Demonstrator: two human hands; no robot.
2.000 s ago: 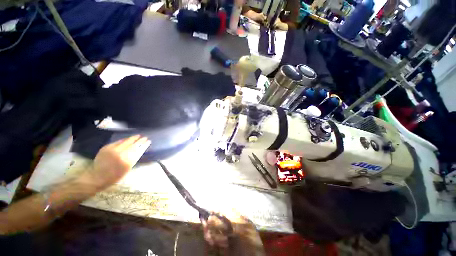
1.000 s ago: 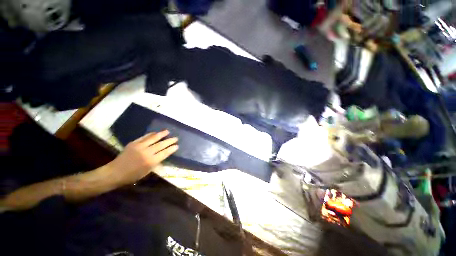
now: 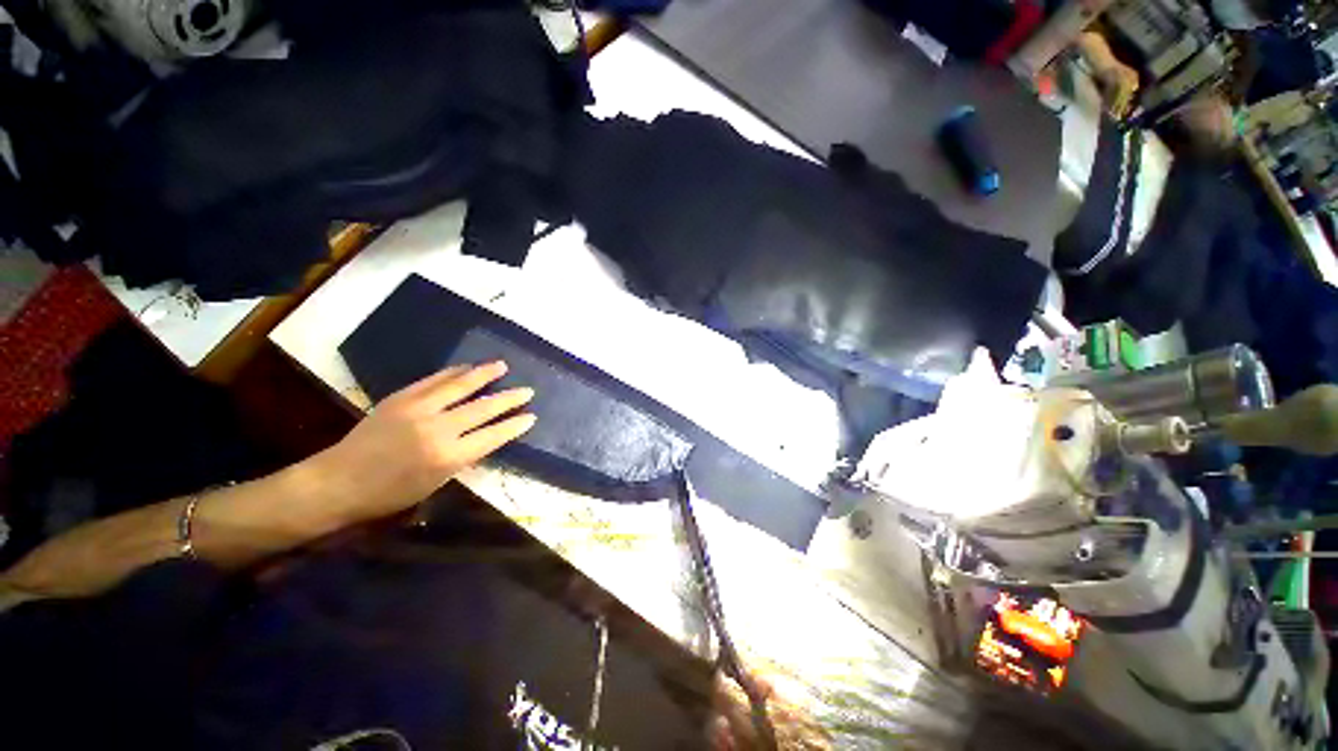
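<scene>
A dark fabric panel (image 3: 393, 335) lies flat on the white table, with a shiny grey patch (image 3: 602, 426) on it and a dark strip (image 3: 756, 492) extending from its right end. My left hand (image 3: 440, 433) rests flat on the panel's left part, fingers spread. Dark scissors (image 3: 704, 572) point up the table, their tip at the panel's lower edge near the strip. My right hand (image 3: 734, 719) is at the scissors' lower end, dim, blurred and cut off by the bottom edge.
A large dark fabric pile (image 3: 822, 279) lies beyond the panel, with another heap (image 3: 323, 147) at upper left. The sewing machine (image 3: 1027, 455) stands at right, with a glowing orange display (image 3: 1027, 641). A thread cone (image 3: 969, 150) lies on the grey table (image 3: 822, 74).
The view has swung left since the first frame, and the panel now lies apart from the pile. In the last second, the scissors' tip has come up to the panel's lower edge; my left hand stays on it.
</scene>
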